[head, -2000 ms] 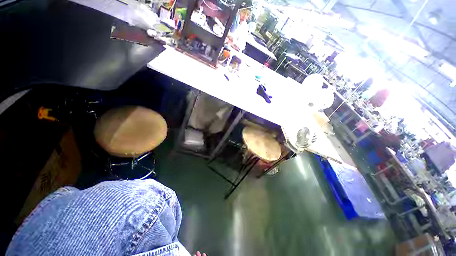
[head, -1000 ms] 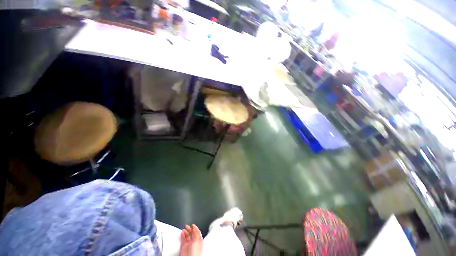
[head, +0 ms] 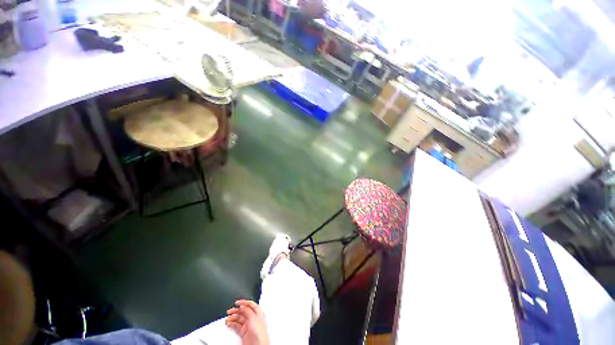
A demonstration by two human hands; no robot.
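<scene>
One bare hand, which looks like my right hand (head: 249,323), is at the bottom centre over the white trousers (head: 286,293). Its fingers are loosely bent and a little apart, and nothing shows in it. The wrist is cut off by the bottom edge. My left hand is not in view. A strip of blue denim (head: 125,337) shows at the bottom left. A white shoe (head: 276,252) is at the end of the stretched leg.
A white table (head: 445,249) is close at right, with dark blue folded fabric (head: 539,276) on it. A red patterned stool (head: 376,212) stands beside it. Ahead left are a tan stool (head: 172,125), a white worktable (head: 135,67) and a fan (head: 217,75). A blue pallet (head: 309,92) lies beyond.
The view has swung right and down. The right table and patterned stool have come fully into view, and the near tan stool has slid to the left edge. The denim fills less of the frame.
</scene>
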